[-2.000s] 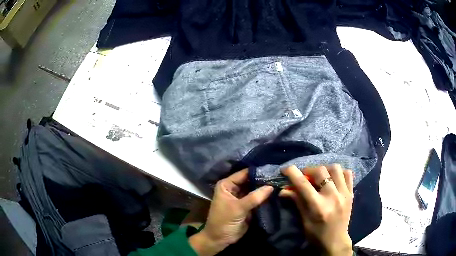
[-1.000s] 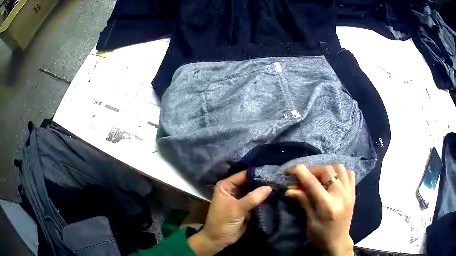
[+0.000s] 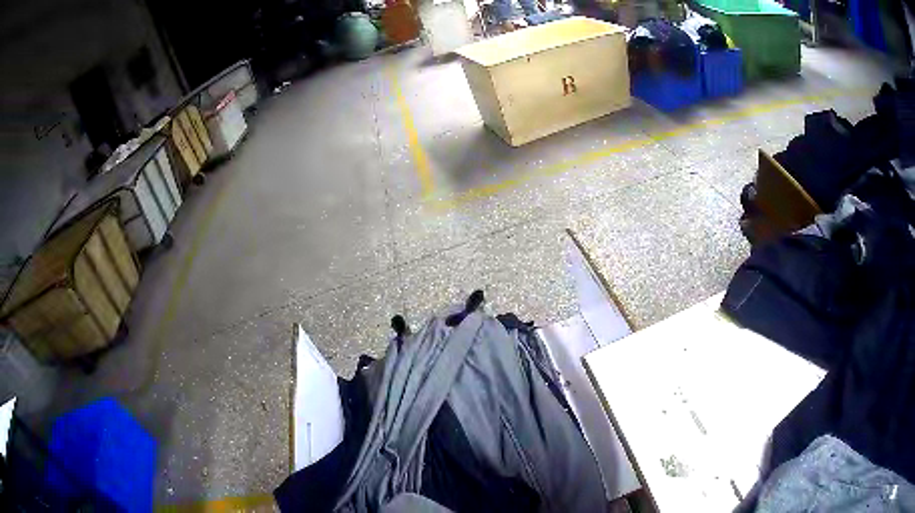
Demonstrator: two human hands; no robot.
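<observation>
Neither of my hands is in the picture. Nearest in front of me, a heap of grey and navy-black garments (image 3: 472,401) lies between pale upright boards. To its right is the white, ink-marked tabletop (image 3: 692,401). The grey inside of the dark denim garment (image 3: 843,481) shows at the bottom right corner, cut off by the picture's edge. Its dark part lies beside it. The part held before is out of view.
More dark garments (image 3: 813,281) are heaped at the right. A pale box marked B (image 3: 552,90) stands on the floor ahead, with blue bins (image 3: 667,80) and a green bin (image 3: 768,40) beyond. Wheeled carts (image 3: 80,281) line the left. A blue bin (image 3: 100,456) is at lower left.
The view has swung left and up, away from the tabletop to the floor. Both hands and the held seam have left the picture, and the grey cloth has shifted to the bottom right corner.
</observation>
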